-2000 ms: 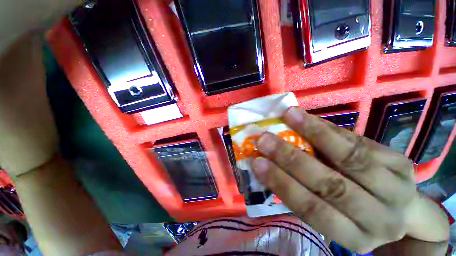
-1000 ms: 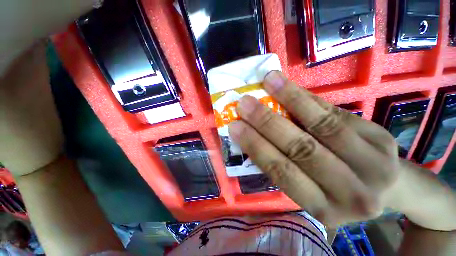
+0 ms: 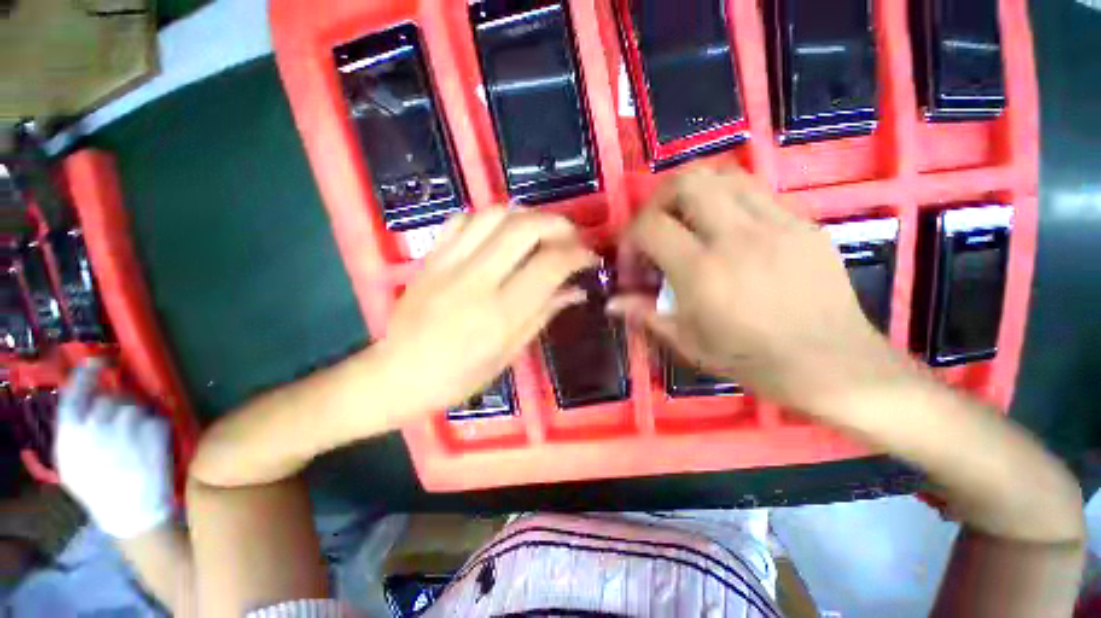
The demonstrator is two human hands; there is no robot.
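A red foam tray (image 3: 543, 453) holds glossy black phones in two rows of pockets. My left hand (image 3: 477, 302) and my right hand (image 3: 749, 278) meet over a phone (image 3: 587, 356) in the near row. Both have bent fingers, with the fingertips close together at its far end. A small whitish patch shows under my right hand's fingers; I cannot tell what it is. Any clear film at the fingertips is too blurred to make out. The orange-printed card is not recognisable. A red-edged phone (image 3: 686, 85) lies in the far row.
The tray lies on a dark green surface (image 3: 205, 229). At the left is another red tray (image 3: 121, 266) with dark phones, and another person's white-gloved hand (image 3: 115, 453) at it. A brown board (image 3: 73, 54) shows at the top left.
The view now takes in more of the tray. My right hand no longer presses the orange-printed card flat on a phone. My left hand has come in beside it, and a gloved hand has appeared at the left.
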